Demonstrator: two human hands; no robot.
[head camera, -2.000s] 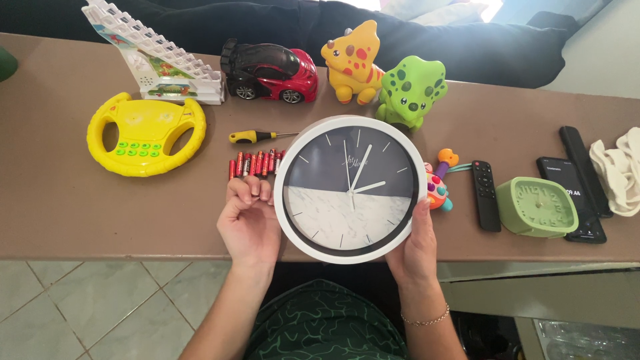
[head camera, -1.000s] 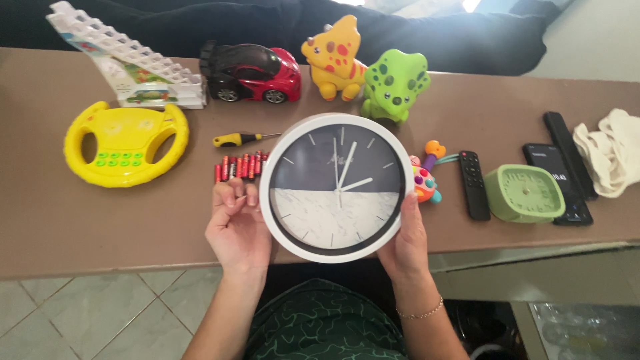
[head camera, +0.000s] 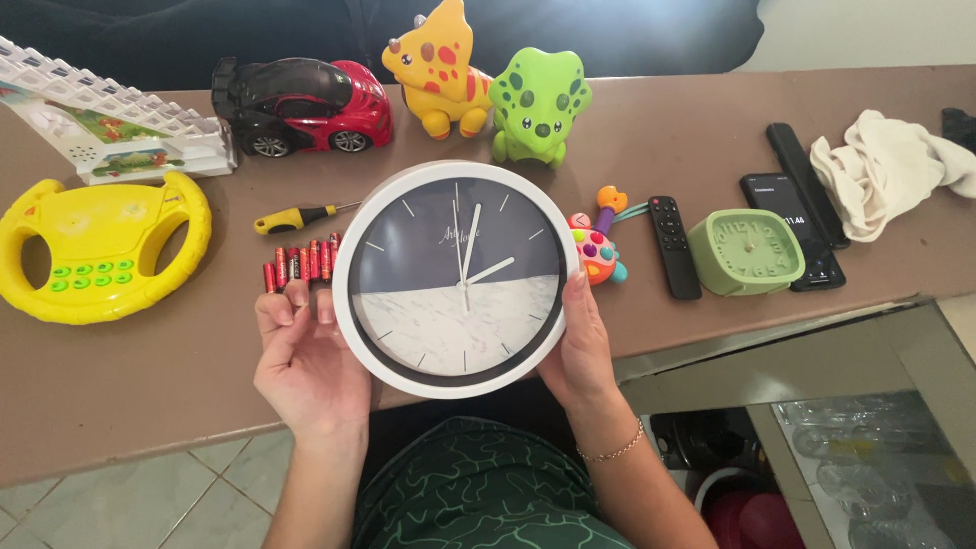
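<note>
A round wall clock (head camera: 457, 328) with a white rim and a dark and marbled face is held face up over the table's front edge. My right hand (head camera: 583, 343) grips its lower right rim, thumb on the front. At the clock's left side is my left hand (head camera: 313, 366), palm up with curled fingers; whether it bears on the rim or holds anything small, I cannot tell. Just beyond those fingertips lies a row of several red batteries (head camera: 305, 261). A yellow and black screwdriver (head camera: 297, 219) lies behind them, its tip by the clock.
Left: yellow toy steering wheel (head camera: 114, 221), white toy staircase (head camera: 130, 145). Behind: red and black toy car (head camera: 305, 107), orange toy dinosaur (head camera: 442, 76), green toy dinosaur (head camera: 540, 107). Right: colourful toy (head camera: 596, 248), black remote (head camera: 675, 248), green alarm clock (head camera: 747, 252), phone (head camera: 797, 221), white cloth (head camera: 877, 175).
My left fingers have shifted a little beside the clock's rim. The right hand keeps its hold on the wall clock. The view has shifted slightly.
</note>
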